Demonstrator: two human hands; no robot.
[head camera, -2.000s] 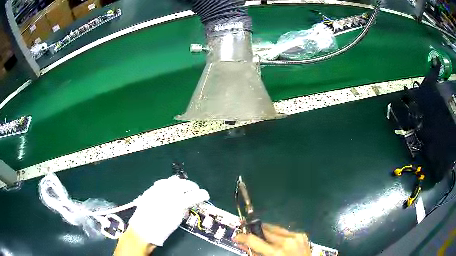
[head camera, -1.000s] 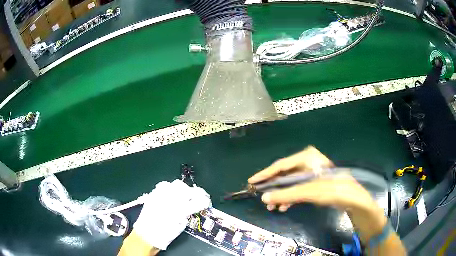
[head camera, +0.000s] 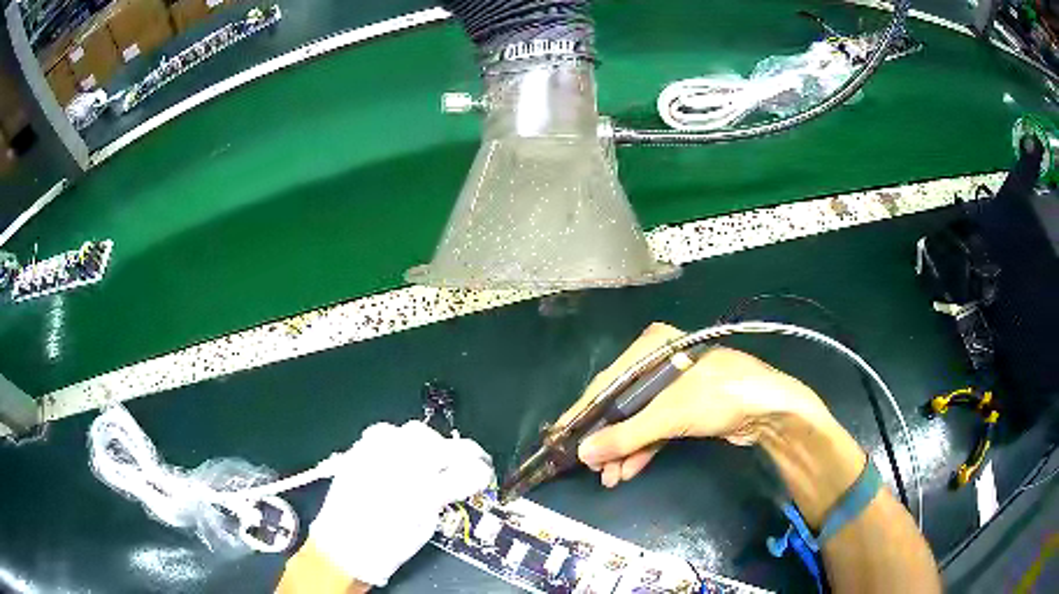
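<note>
My left hand (head camera: 389, 499), in a white glove, is closed at the left end of the white-edged power strip assembly (head camera: 557, 557). A small black part (head camera: 438, 400) on wires sticks out above its fingers. The white power cord (head camera: 122, 458), partly in a clear bag, runs from the left to the glove. My bare right hand (head camera: 685, 400) holds the dark soldering iron (head camera: 633, 395), tip down at the strip's left end beside the glove. Faint smoke rises near the tip. The glove hides what its fingers pinch.
A translucent fume hood (head camera: 540, 221) hangs above the work. Behind is a green conveyor (head camera: 314, 197) with a bagged cord (head camera: 708, 102) and another strip (head camera: 64, 269). A black box (head camera: 1016, 290) and a yellow-and-black part (head camera: 987, 435) are at right.
My right hand has gone from over the strip to the right, then back with the iron's tip at the strip's left end. My left hand has hardly moved. Items on the conveyor have shifted right.
</note>
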